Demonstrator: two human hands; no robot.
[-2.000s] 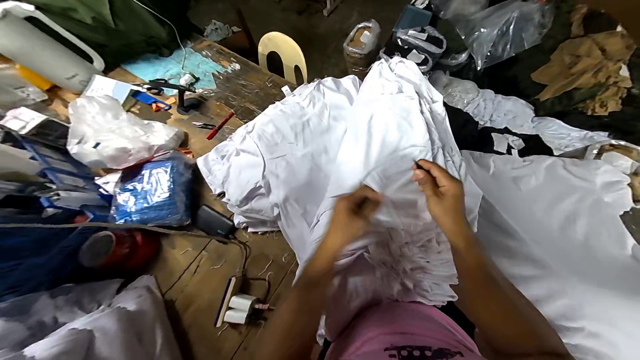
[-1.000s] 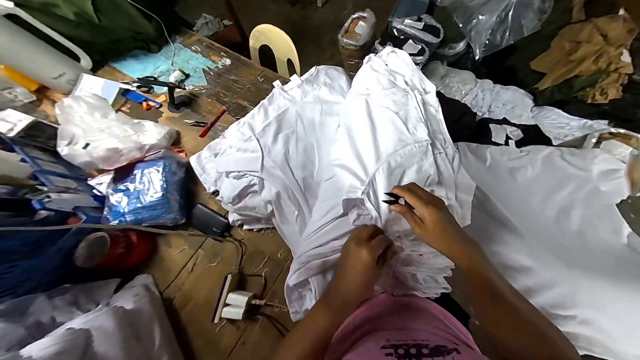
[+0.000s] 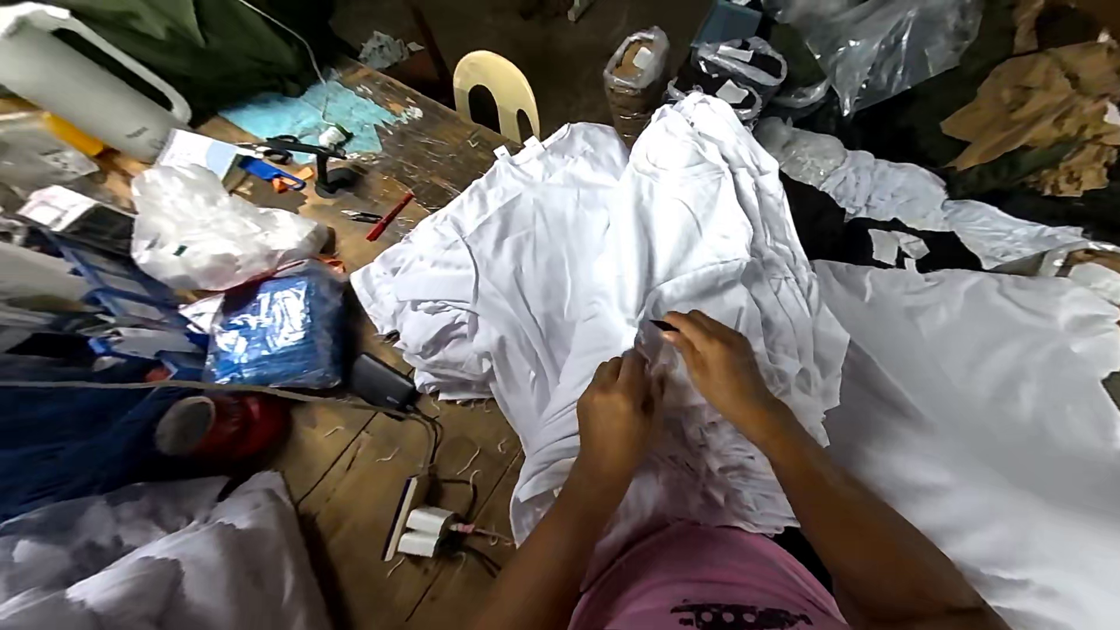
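A pile of white cloth shirts (image 3: 560,236) lies over the table edge and my lap. My left hand (image 3: 619,407) pinches a fold of the top white shirt. Just right of it, my right hand (image 3: 713,354) has its fingers closed round a small dark tool (image 3: 664,325), whose tip shows beside the fabric; most of the tool is hidden, and its kind is hard to tell.
To the left are a red pen (image 3: 390,217), a blue plastic-wrapped packet (image 3: 278,328), a white plastic bag (image 3: 219,229) and a power strip with plugs (image 3: 426,530). A chair back (image 3: 497,92) stands beyond the table. More white cloth (image 3: 971,420) spreads at the right.
My hands were apart two seconds ago, the left one blurred; they are now close together at the shirt. The fabric under them has shifted.
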